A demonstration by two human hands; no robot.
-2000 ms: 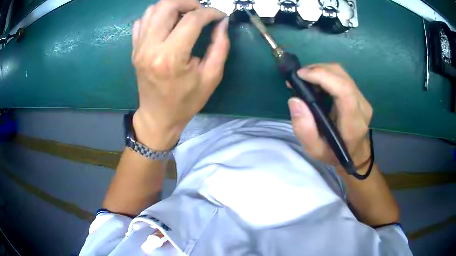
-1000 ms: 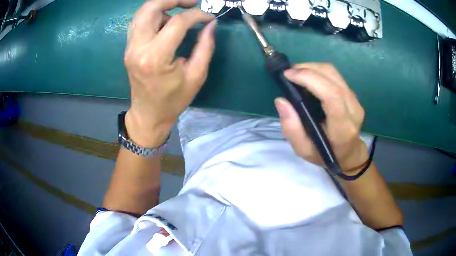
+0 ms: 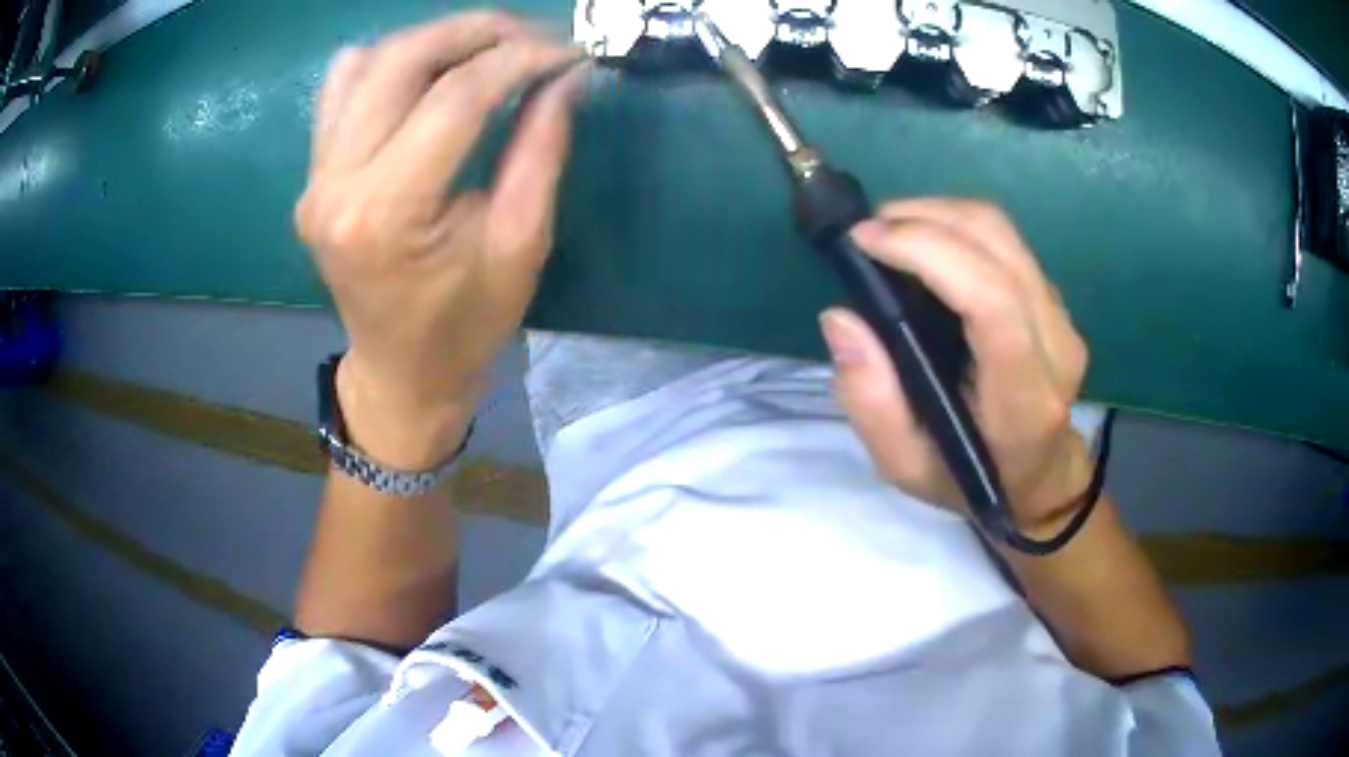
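Observation:
A board panel (image 3: 866, 33) with a row of several pale rounded units and dark gaps lies on the green mat at the top edge of the picture. My right hand (image 3: 969, 362) holds the black soldering iron (image 3: 905, 333) like a pen. The iron's tip is at the panel's left part, near a dark gap. My left hand (image 3: 437, 222) is left of the panel, blurred, with thumb and forefinger close together near its left end. A thin solder wire cannot be made out clearly at the fingertips now.
Green mat (image 3: 193, 192) spans the bench. A slim silver tool (image 3: 1296, 207), perhaps tweezers, lies at the far right beside a black stand (image 3: 1327, 185). A white rail (image 3: 1235, 56) curves at the upper right. The iron's cord loops at my right wrist.
My left hand has moved left, away from the iron tip. The panel shows further right in view than two seconds ago. The thin wire seen one second ago is no longer clear.

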